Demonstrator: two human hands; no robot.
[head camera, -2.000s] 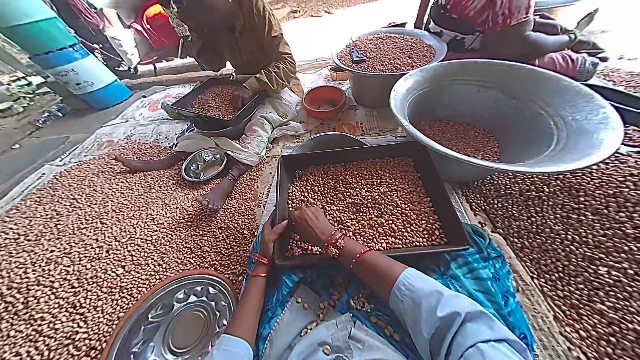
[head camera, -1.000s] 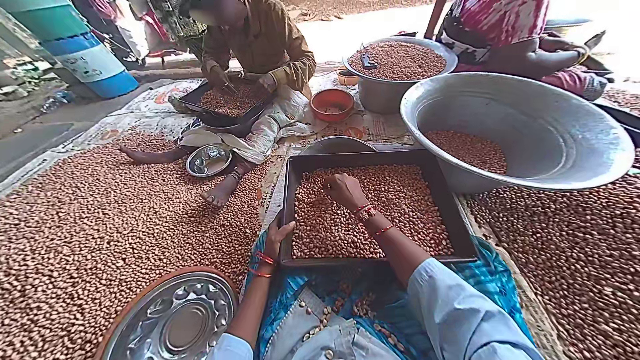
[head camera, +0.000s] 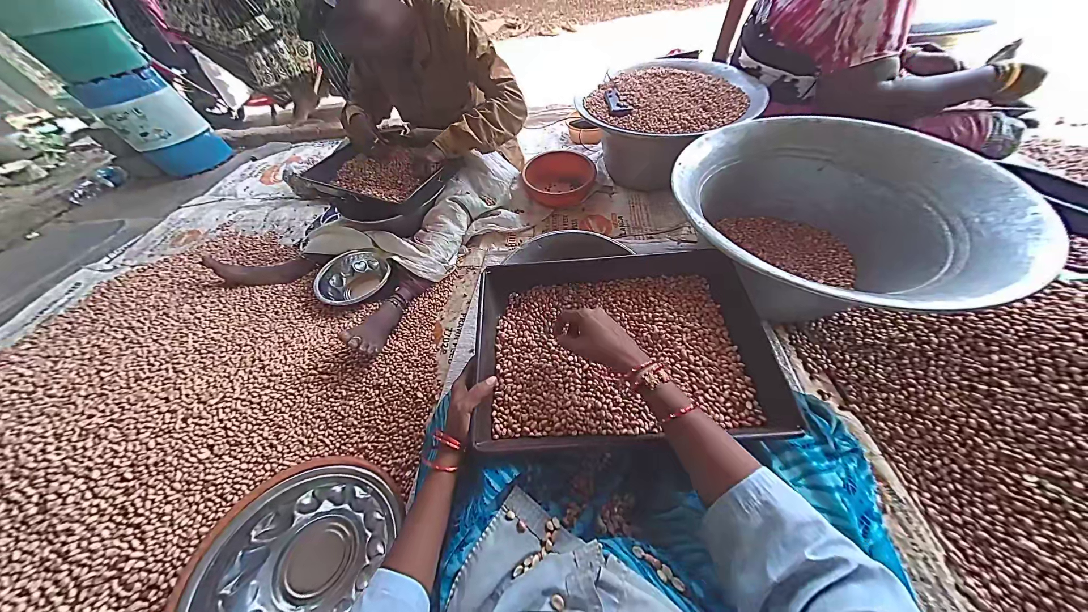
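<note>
A dark rectangular tray (head camera: 769, 374) rests over my lap, its bottom covered with brown nuts or seeds (head camera: 578, 382). My left hand (head camera: 467, 399) holds the tray's left side, thumb on the rim. Over the nuts, near the middle of the tray, is my right hand (head camera: 595, 334), fingers curled and fingertips together; whether a nut is between them cannot be told. Red bangles circle both wrists. Several pale pieces (head camera: 544, 544) lie on the cloth of my lap.
A large metal basin (head camera: 935, 212) with nuts stands right of the tray; a fuller basin (head camera: 629, 157) and an orange bowl (head camera: 558, 178) sit behind. Nuts spread on both sides. A metal plate (head camera: 314, 544) lies lower left. A co-worker (head camera: 425, 76) sorts in another tray (head camera: 323, 174).
My right hand has moved from the tray's near left part to further in over the nuts. My left hand stays at the left rim. The co-worker's hands have moved within their tray.
</note>
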